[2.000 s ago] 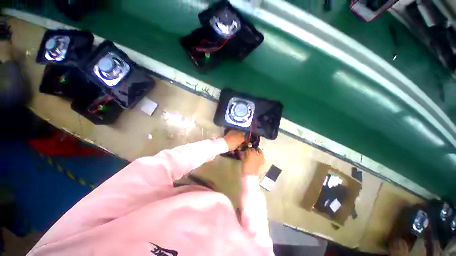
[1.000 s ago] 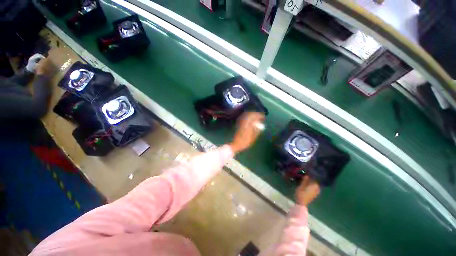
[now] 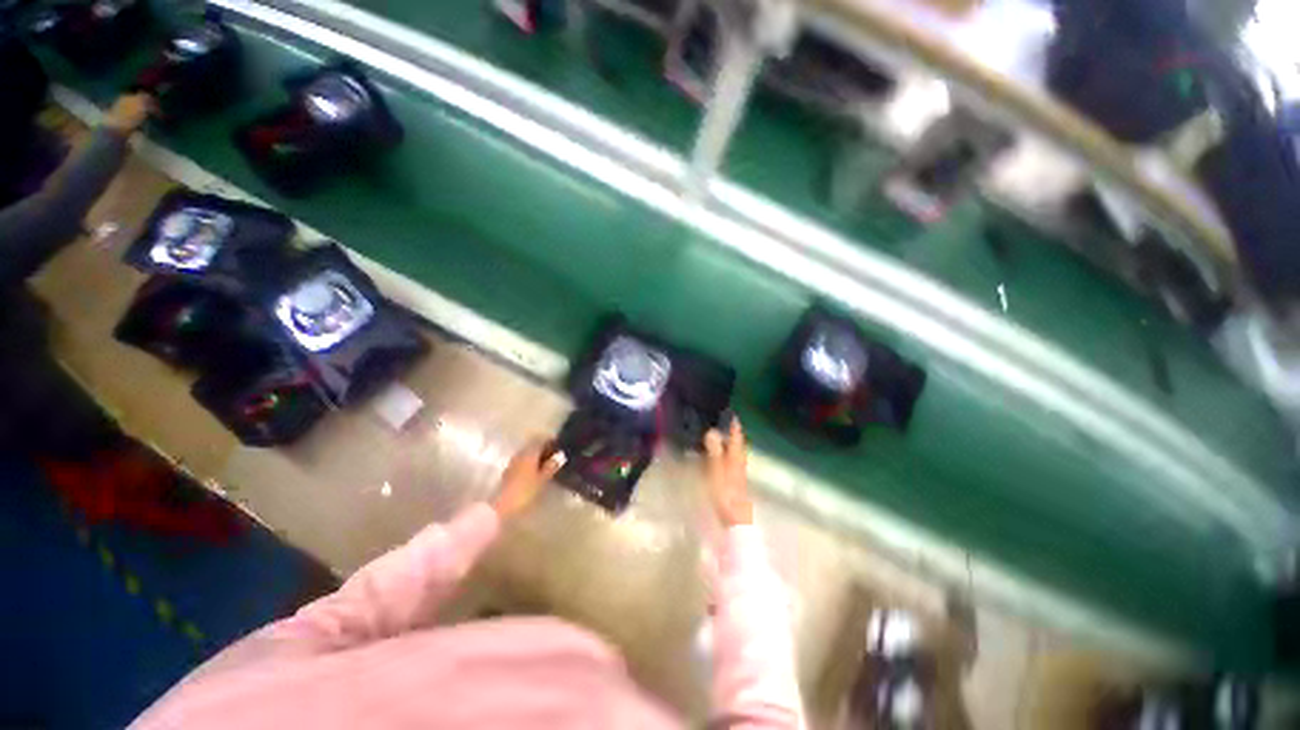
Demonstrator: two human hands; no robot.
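Observation:
An open black speaker housing point(image 3: 682, 397) with a round silver driver point(image 3: 630, 371) lies across the bench and belt edge in front of me. Its smaller half point(image 3: 602, 459), with thin wires and a small green spot, lies toward me. My left hand point(image 3: 528, 476) is at the smaller half's left edge, with a small pale spot at the fingertips. My right hand point(image 3: 726, 468) is at the larger half's near right corner. The hands hold the housing between them; blur hides the exact finger contact.
Two open speakers point(image 3: 325, 311) stand close together on the bench at left, beside a pale card point(image 3: 396, 407). More speakers point(image 3: 841, 364) sit on the green belt point(image 3: 485, 235). A blurred carton point(image 3: 912, 670) is at lower right. Another person's arm point(image 3: 71, 178) reaches in at far left.
Both hands have moved back from the belt toward the bench. The speaker that was near my left hand on the belt now lies at the bench edge between both hands.

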